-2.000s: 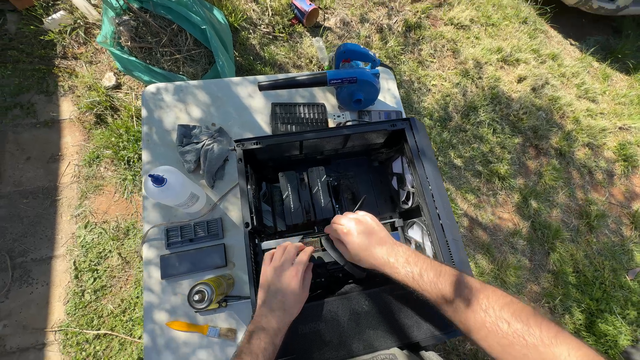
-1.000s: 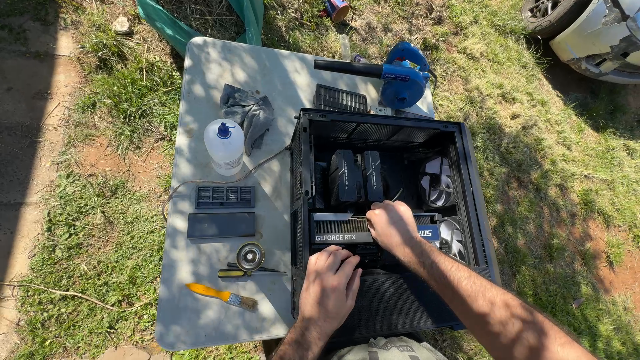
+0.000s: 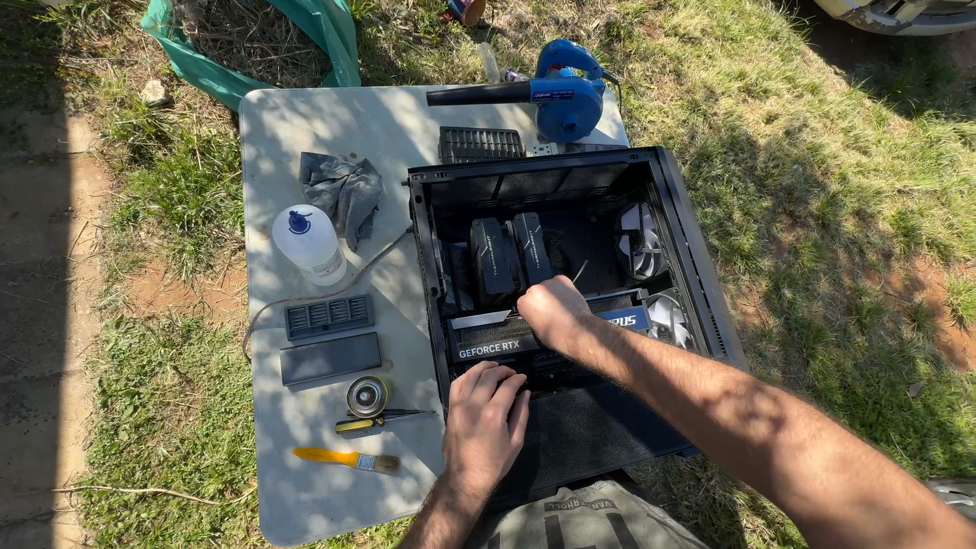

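Note:
An open black computer case (image 3: 549, 465) lies on its side on a pale table. Inside it, a graphics card (image 3: 488, 348) bearing "GEFORCE RTX" spans the width below a twin-tower CPU cooler (image 3: 494, 263), with white fans (image 3: 642, 240) at the right. My right hand (image 3: 554, 311) is closed over the card's upper edge; a thin light item pokes out above the knuckles, and what the fingers grip is hidden. My left hand (image 3: 488, 415) rests just below the card, fingers curled down over the case interior, fingertips partly hidden.
On the table (image 3: 343, 122) lie a blue electric blower (image 3: 568, 103), a black slotted panel (image 3: 480, 145), a grey cloth (image 3: 343, 191), a white bottle (image 3: 309, 242), a slotted tray (image 3: 329, 316), a flat dark case (image 3: 330, 358), a can (image 3: 367, 396), a screwdriver (image 3: 362, 423) and a paintbrush (image 3: 347, 459).
The graphics card, blurred or covered two seconds ago, shows its lettering now. My left hand has gone from over the card area to below it. My right hand stays at the card's upper edge.

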